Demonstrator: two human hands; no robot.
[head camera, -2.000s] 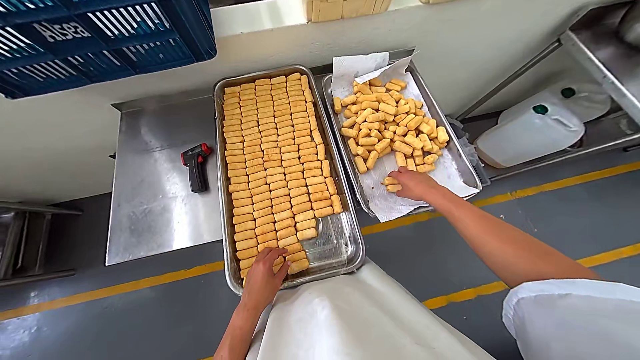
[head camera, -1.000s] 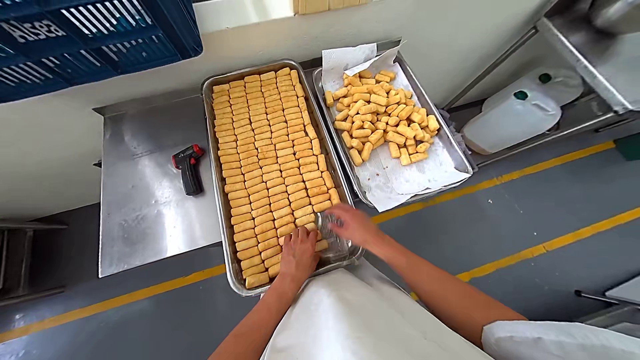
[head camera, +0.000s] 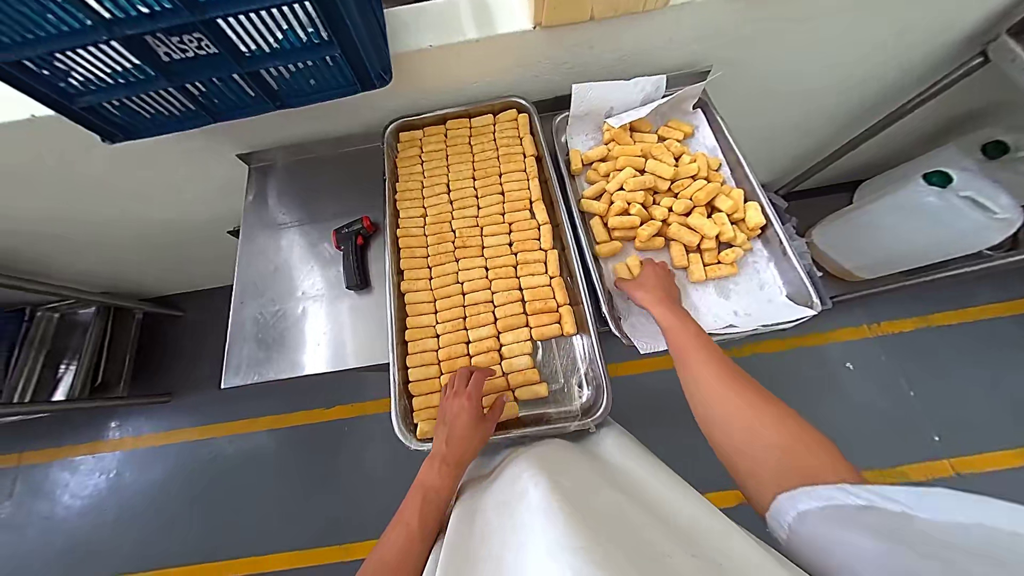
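A deep metal tray (head camera: 599, 376) holds tight rows of golden fried sticks (head camera: 472, 216), with bare metal showing at its near right corner. My left hand (head camera: 468, 412) rests on the sticks at the near end, fingers spread, holding none that I can make out. To the right, a second metal tray (head camera: 788, 264) lined with white paper holds a loose pile of the same sticks (head camera: 664, 192). At the pile's near left edge, my right hand (head camera: 652, 286) has its fingertips on a pair of sticks (head camera: 628, 268); whether it grips both is not clear.
A black and red infrared thermometer gun (head camera: 354, 252) lies on the steel table (head camera: 296, 320) left of the trays. A blue plastic crate (head camera: 200, 56) stands at the upper left. White plastic jugs (head camera: 912, 232) lie on a rack at the right. A metal rack (head camera: 88, 352) stands at the far left.
My right hand has moved from the near right corner of the deep tray to the edge of the loose pile. My left hand has stayed at the deep tray's near end.
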